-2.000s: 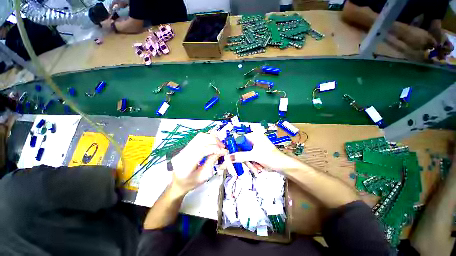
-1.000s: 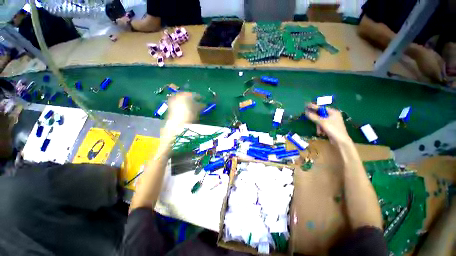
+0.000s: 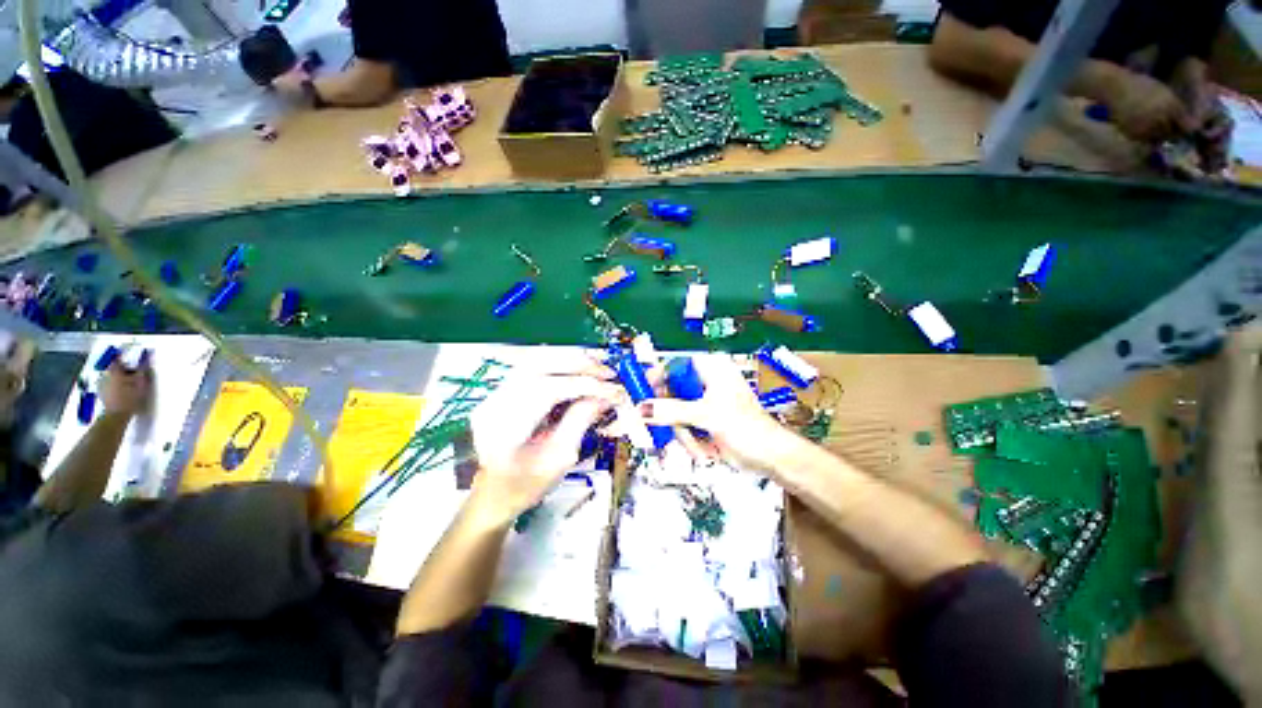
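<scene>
My left hand (image 3: 543, 429) and my right hand (image 3: 713, 415) meet above the back edge of an open carton (image 3: 605, 581). Between them they hold a blue battery cell (image 3: 634, 376), tilted, with more blue showing at the right fingers. The fingers hide most of it, and I cannot tell how many cells are held. White slips (image 3: 692, 560) fill the carton, with small green boards on top near its back. More blue cells with white pads lie just behind the hands, partly hidden, such as one cell (image 3: 792, 365).
A green conveyor (image 3: 457, 304) crosses ahead with scattered wired cells. Green strips (image 3: 436, 432) lie on a white sheet (image 3: 554, 567) at left. PCB panels (image 3: 1066, 484) are stacked right. Yellow sheets (image 3: 249, 436) and a neighbour's hand (image 3: 129, 387) are further left. People sit across the belt.
Both hands have come back from the belt to the carton and now hold a cell between them. Belt cells have shifted left in view. A neighbour's hand has appeared at left.
</scene>
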